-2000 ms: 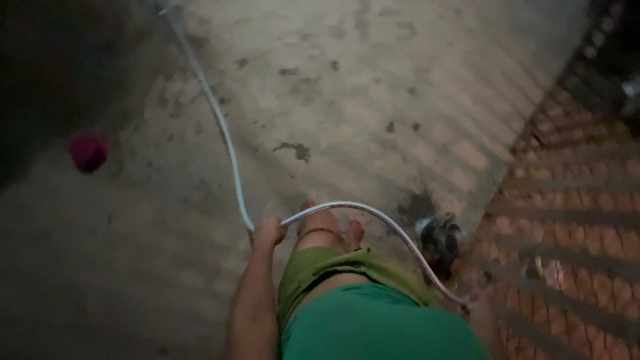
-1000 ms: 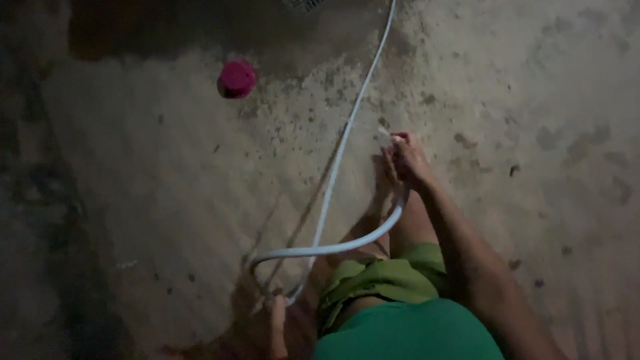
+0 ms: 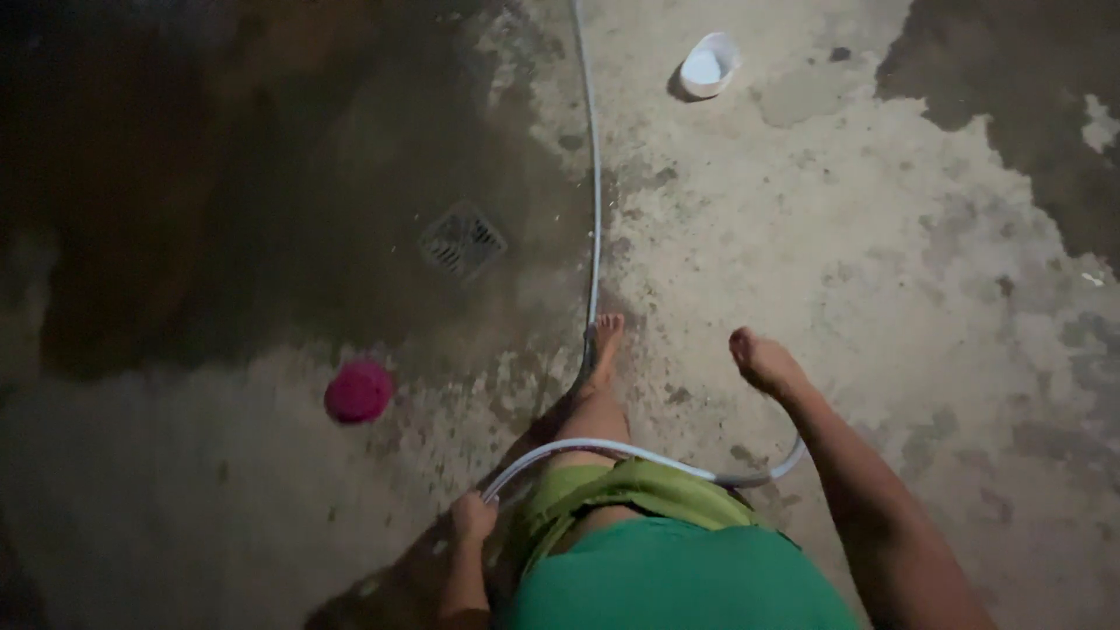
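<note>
A pale flexible hose (image 3: 598, 184) runs down from the top of the head view past my bare foot. My left hand (image 3: 474, 516) is closed around a stretch of it at the lower middle. From there the hose arches across my thighs and bends up on the right behind my right forearm. My right hand (image 3: 764, 359) is raised over the floor, its fingers curled; the hose leads up toward it, but the part in the fingers is hidden.
A magenta round container (image 3: 359, 391) is on the concrete floor at the left. A floor drain grate (image 3: 464, 241) lies in the dark wet patch. A white tub (image 3: 708, 66) is at the upper right, near another wet patch (image 3: 989, 87).
The view has shifted a lot, and the drain and the white tub now show. My right hand has moved away from my legs, out to the right. My left hand still grips the hose.
</note>
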